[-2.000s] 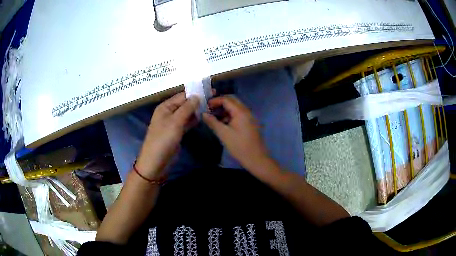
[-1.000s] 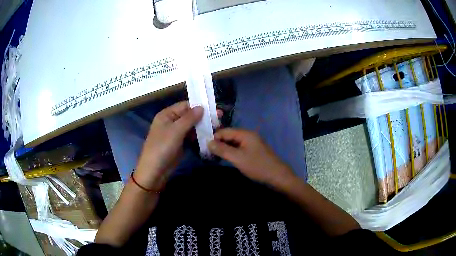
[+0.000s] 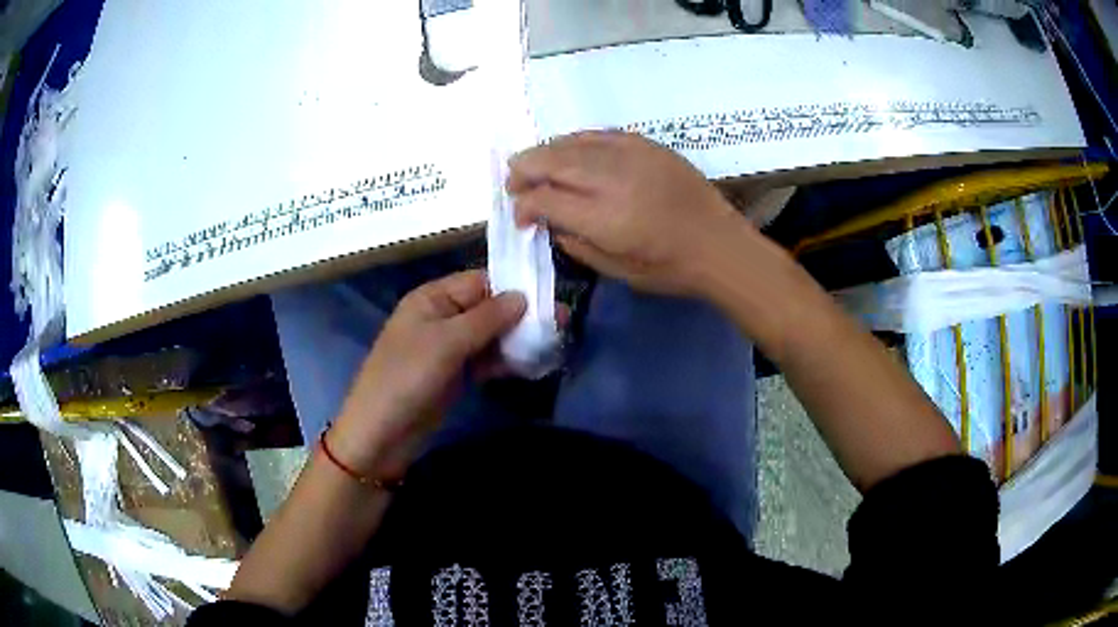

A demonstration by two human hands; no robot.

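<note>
A white fabric strip (image 3: 522, 263) runs down from the top of the view, over the table's front edge, and hangs above the lap. My left hand (image 3: 429, 349) pinches its lower part between thumb and fingers, below the edge. My right hand (image 3: 625, 208) has its fingertips on the strip at the table edge; the fingers are bent around its right side. The strip looks folded lengthwise, and its lower end is blurred. On the white table the strip is hard to tell from the surface.
The white table (image 3: 294, 135) has a printed ruler (image 3: 846, 118) along its front. Black scissor handles (image 3: 749, 12) and a purple scrap (image 3: 829, 15) lie at the top. A yellow rack (image 3: 1005, 355) wrapped in white strips stands right; a loose white tangle (image 3: 39, 208) hangs left.
My right hand has moved up from the strip's lower end to the table edge. My left hand still holds the strip. The view has shifted, and the scissors and purple scrap now show.
</note>
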